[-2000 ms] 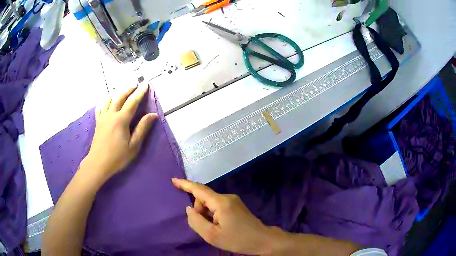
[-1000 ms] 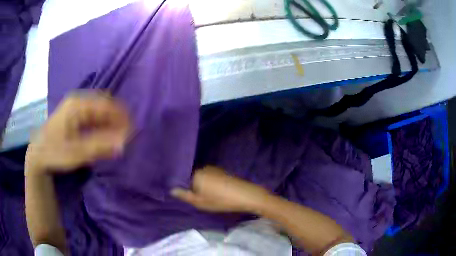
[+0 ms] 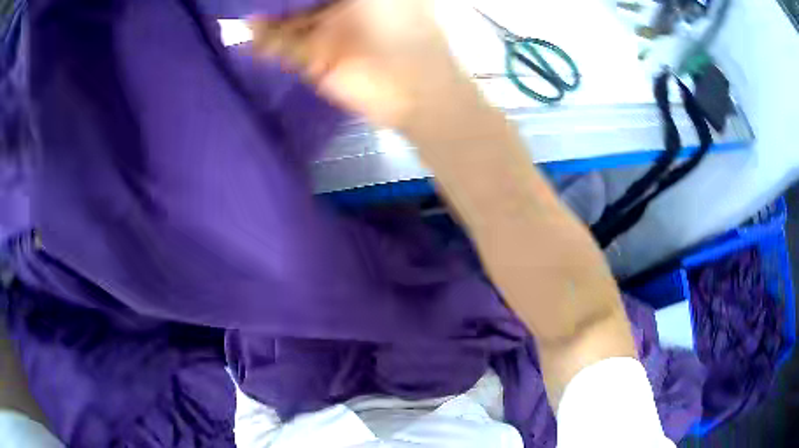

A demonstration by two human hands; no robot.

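Observation:
The purple garment [image 3: 175, 192] is lifted and spread in blurred folds over the left and middle of the view, hanging across the table's front edge to my lap. My right hand [image 3: 350, 61] is blurred at the top centre, its forearm crossing from the lower right. Its fingers are bent on the purple cloth and appear to grip it. My left hand is not visible; only a bit of forearm and a white sleeve [image 3: 24, 432] show at the bottom left corner. The machine's needle area is not visible.
Green-handled scissors [image 3: 543, 70] lie on the white table behind the ruler strip [image 3: 596, 122]. Black straps [image 3: 673, 131] hang over the table's right end. A blue crate [image 3: 775, 254] with crumpled purple pieces [image 3: 736, 324] stands at right. More purple cloth lies over my lap.
My right hand has moved from near my lap up and left over the table. The cloth has been lifted and swept across the left side. My left hand has gone from sight.

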